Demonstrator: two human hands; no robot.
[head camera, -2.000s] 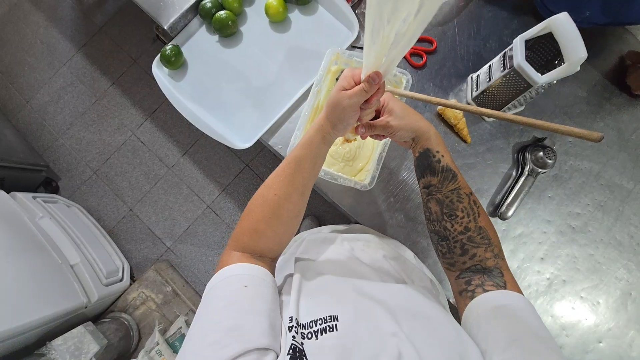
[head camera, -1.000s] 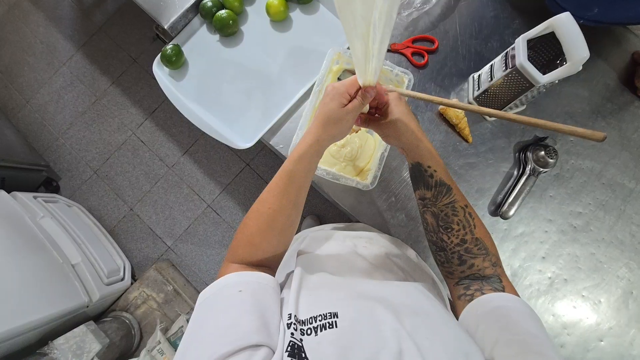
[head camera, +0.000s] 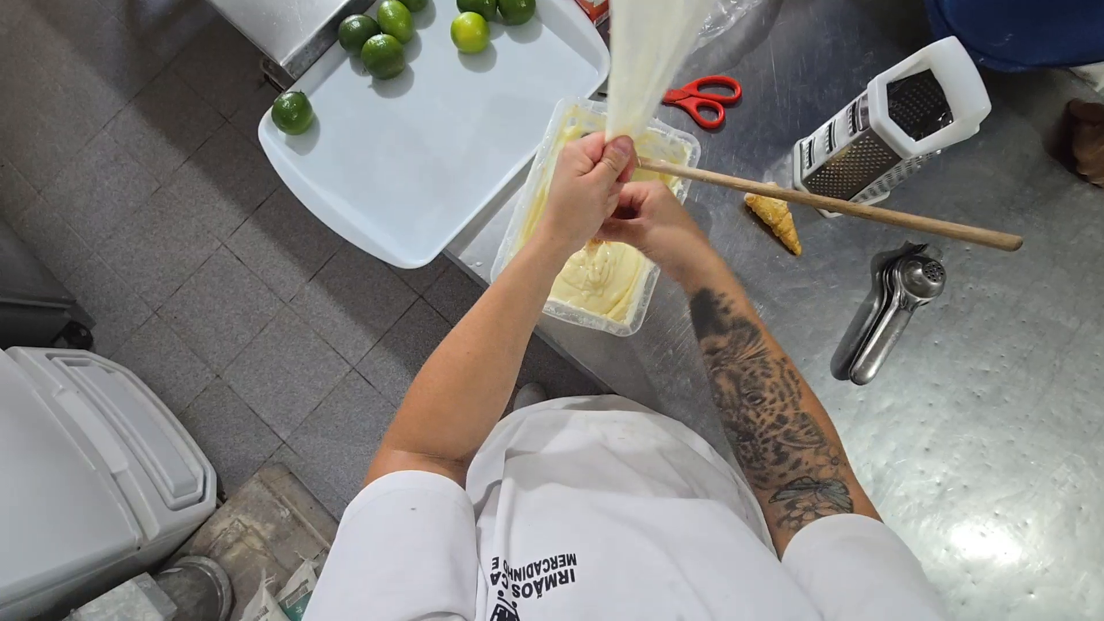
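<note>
My left hand (head camera: 591, 185) is closed around the lower part of a translucent piping bag (head camera: 647, 69), its thumb on top. Just below and to the right, my right hand (head camera: 660, 226) has its fingers bent by the left hand; what they pinch is hidden. Both are over a clear plastic tub (head camera: 634, 323) of pale yellow cream (head camera: 595, 280). A long wooden stick (head camera: 828, 200) reaches right from beside my hands, over the tub's rim; its left end is hidden. A golden pastry cone (head camera: 774, 222) lies on the metal table under the stick.
Several green limes (head camera: 382, 56) lie on a white tray (head camera: 414, 164) at the left. Red-handled scissors (head camera: 705, 99) are behind the tub. To the right stand a box grater (head camera: 888, 121) and, lying down, a metal citrus squeezer (head camera: 897, 315). The steel table's edge runs beside the tub.
The piping bag's upper part has shifted slightly, and my hands have moved a little around its lower end. The tub, stick and pastry cone stay about where they were.
</note>
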